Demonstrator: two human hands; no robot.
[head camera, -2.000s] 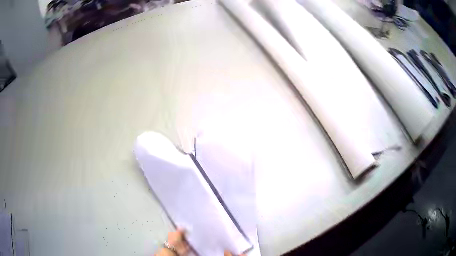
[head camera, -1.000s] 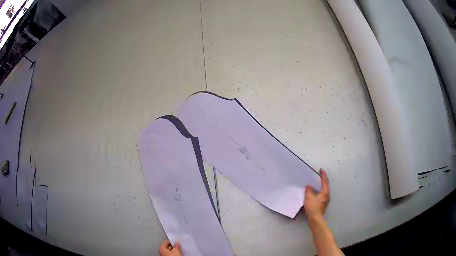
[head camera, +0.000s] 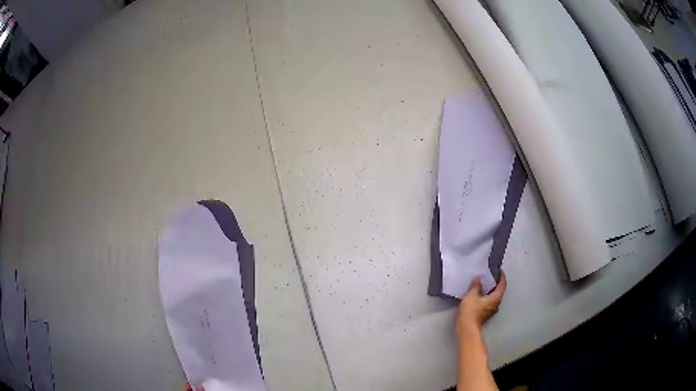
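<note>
My right hand (head camera: 481, 302) grips the lower end of one cut bundle (head camera: 472, 183), a lilac-topped piece with dark edges on both sides, lying beside the nearest roll with its upper end against it. A second cut bundle (head camera: 206, 298), round-topped with a dark right edge, lies at the lower left. My left hand (head camera: 194, 387) is at its lower end, mostly cut off by the bottom edge; only fingertips show, at the bundle's edge.
Long white rolls (head camera: 534, 99) lie along the right of the pale table (head camera: 359, 153), with a flat sheet (head camera: 588, 130) between them. A thin line runs down the table's middle. Marker paper (head camera: 14, 321) lies at the far left. Dark floor is at the lower right.
The two bundles, overlapping a second ago, are now far apart. My right hand's bundle has moved right and turned more upright, against the roll. The left one appears further left.
</note>
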